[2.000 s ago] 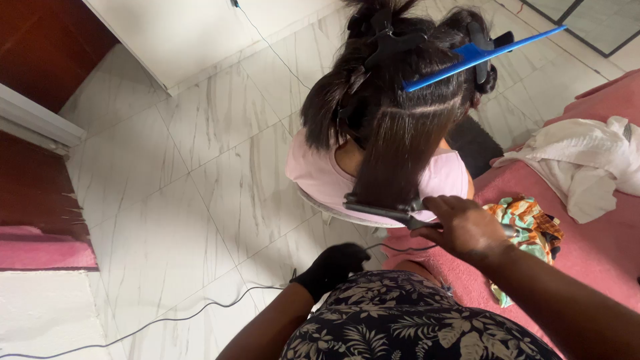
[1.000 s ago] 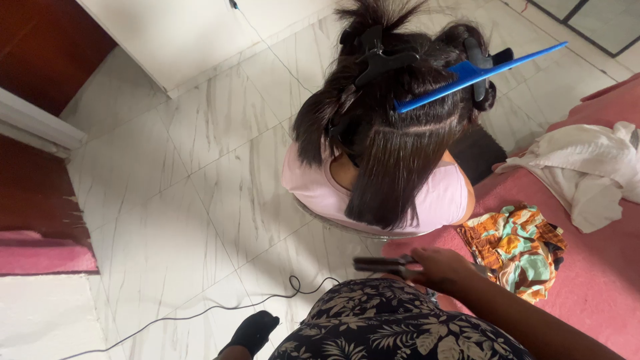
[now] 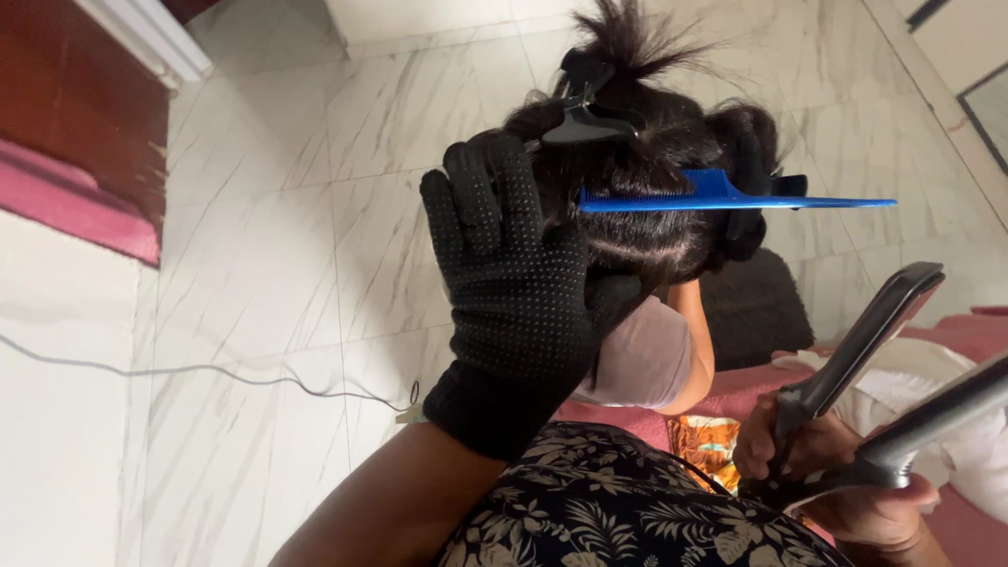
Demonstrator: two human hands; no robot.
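Note:
My left hand (image 3: 520,307), in a black dotted glove, lies against the left side of a seated person's dark hair (image 3: 646,157); whether its fingers hold any hair cannot be told. A blue rat-tail comb (image 3: 654,204) is stuck in the hair, its tail pointing right. Black hair clips (image 3: 591,122) hold up sections at the top and at the right. At the lower right my bare right hand (image 3: 835,472) holds a black hair straightener (image 3: 858,346) by its handles, its two arms spread apart and no hair between them.
A dark cable (image 3: 236,378) runs over the marble-patterned floor (image 3: 260,260) at the left. Pink cloth (image 3: 740,386) covers a seat at the right, with a white cloth (image 3: 906,386) and an orange patterned cloth (image 3: 705,449) on it. A dark mat (image 3: 752,315) lies beyond.
My gloved left hand has risen from low beside my lap to the hair. My right hand has moved right with the straightener, which was at the hair ends two seconds ago and now has its arms apart.

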